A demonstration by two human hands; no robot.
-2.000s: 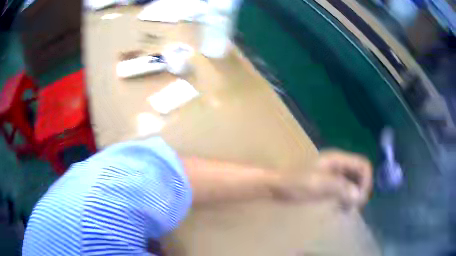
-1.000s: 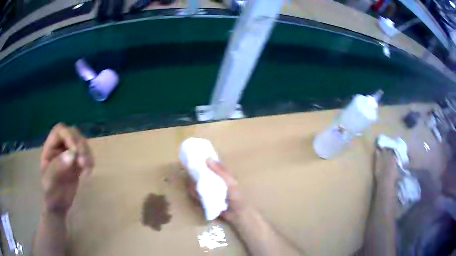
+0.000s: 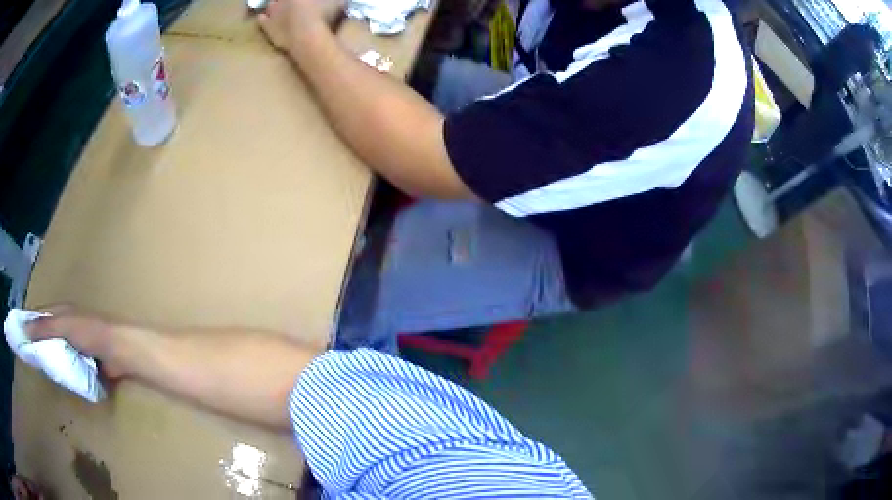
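Note:
My right hand (image 3: 86, 337) is near the left edge of the view, closed on a white folded cleaning cloth (image 3: 68, 369) above the tan bench (image 3: 235, 195). Whether anything is inside the cloth is hidden. A small skin-coloured patch, perhaps part of my left hand (image 3: 25, 488), is cut off at the bottom left corner; its grip cannot be told. A brown damp patch (image 3: 94, 475) lies on the board near it.
A translucent squeeze bottle (image 3: 142, 73) stands at the upper left. A seated co-worker in a dark and white shirt (image 3: 606, 137) has an arm on the bench beside white cloth (image 3: 386, 12). A red stool (image 3: 479, 344) and the green conveyor edge (image 3: 59, 146) show.
The view has swung to the right. My right hand, still holding the cloth, and the bottle now appear at the left. My left hand has almost left the picture, and the purple fan is out of view.

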